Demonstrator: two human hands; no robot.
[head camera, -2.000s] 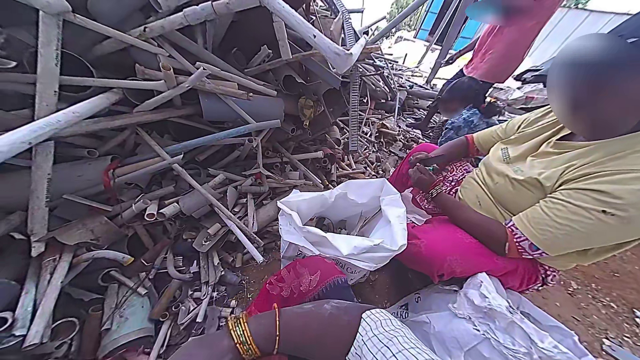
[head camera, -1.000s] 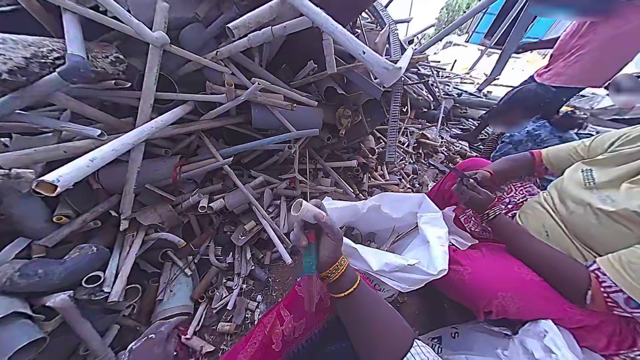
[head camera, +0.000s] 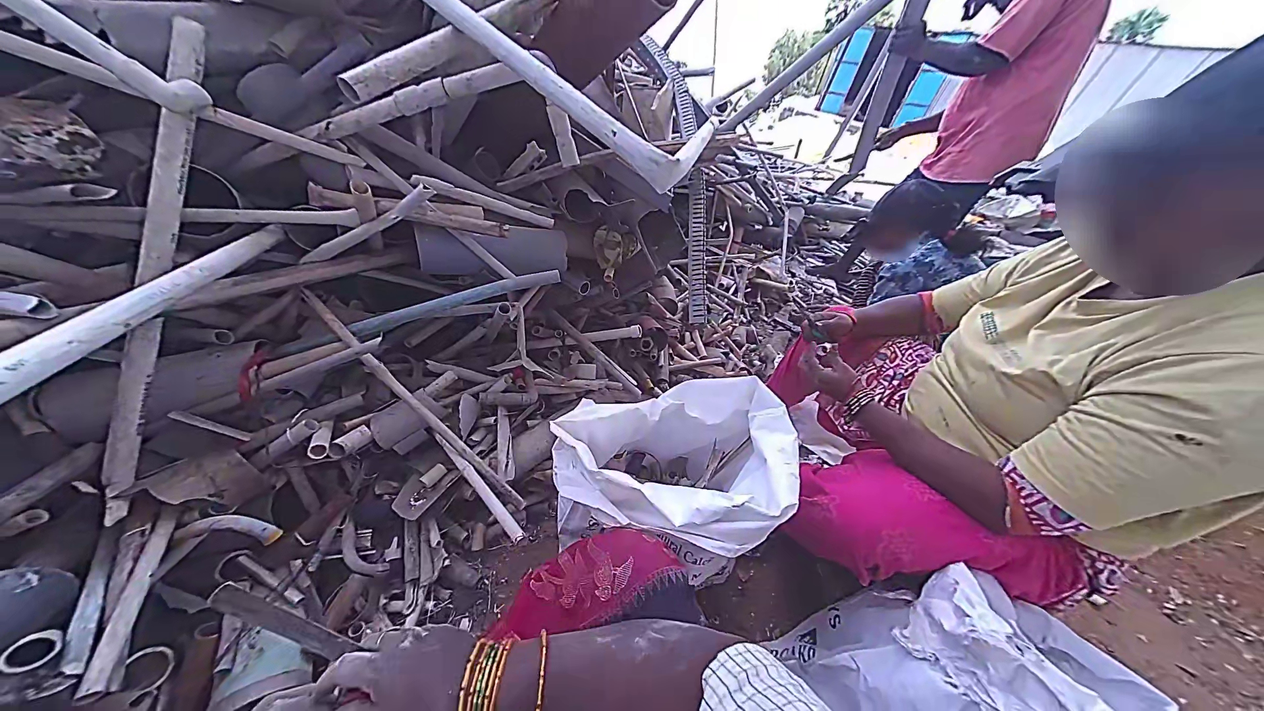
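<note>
At the bottom edge, my right hand (head camera: 370, 673), with bangles at the wrist, reaches left over the plastic pipe scrap; its fingers are partly cut off by the frame, and whether they hold anything cannot be told. Beside it lies a cut grey pipe (head camera: 281, 620). My left hand is out of view. Beyond my forearm, past a knee under red cloth (head camera: 592, 583), stands an open white woven sack (head camera: 681, 504) with small scrap pieces inside. A co-worker in a yellow shirt (head camera: 1106, 395) sits at the right, both hands (head camera: 829, 346) together at a small dark object.
A high heap of pipes (head camera: 395, 296) fills the left and centre. A long white pipe (head camera: 583, 99) juts over it. Another white sack (head camera: 948, 652) lies flat at the lower right. Behind, a person in a pink shirt (head camera: 1027, 89) stands beside a post, near a crouching person (head camera: 923, 267).
One second ago my right hand was raised in front of the sack, holding a short pipe piece and something green; now it is low at the bottom edge. The view has shifted.
</note>
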